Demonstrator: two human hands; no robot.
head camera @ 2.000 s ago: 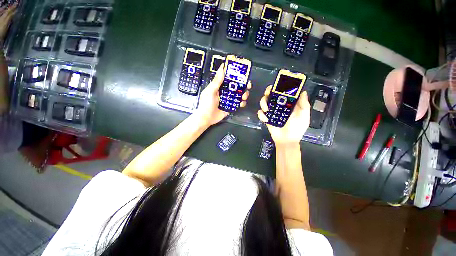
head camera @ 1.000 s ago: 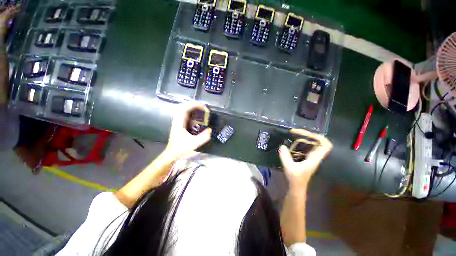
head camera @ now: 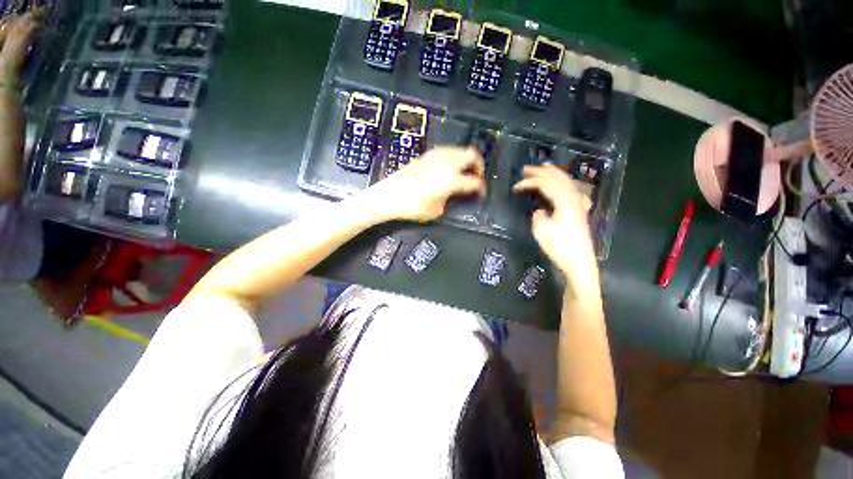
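Observation:
My left hand (head camera: 435, 183) is at a lower middle pocket of the clear blister tray (head camera: 318, 187), its fingers around the lower part of a dark phone (head camera: 482, 142). My right hand (head camera: 559, 208) is one pocket to the right, its fingers on another dark phone (head camera: 539, 157). Both phones are blurred and partly hidden by the fingers; no gold frame shows on them. Gold-framed keypad phones lie face up in the upper row (head camera: 440, 47) and lower left (head camera: 359, 133). Several small dark battery-like rectangles with pale print (head camera: 422, 254) lie on the bench near me.
Black face-down phones (head camera: 591, 101) are at the tray's right end. A second tray of phones (head camera: 150, 146) is at left, beside another person's arm (head camera: 11, 122). At right are a red marker (head camera: 676, 245), red-and-black pen (head camera: 701, 276), smartphone (head camera: 744, 168) on a pink fan base, and power strip (head camera: 788, 309).
Both hands have moved from the bench's near edge up to the tray, where two dark phones now show in its lower row. Two more small rectangles lie on the bench, at the row's ends.

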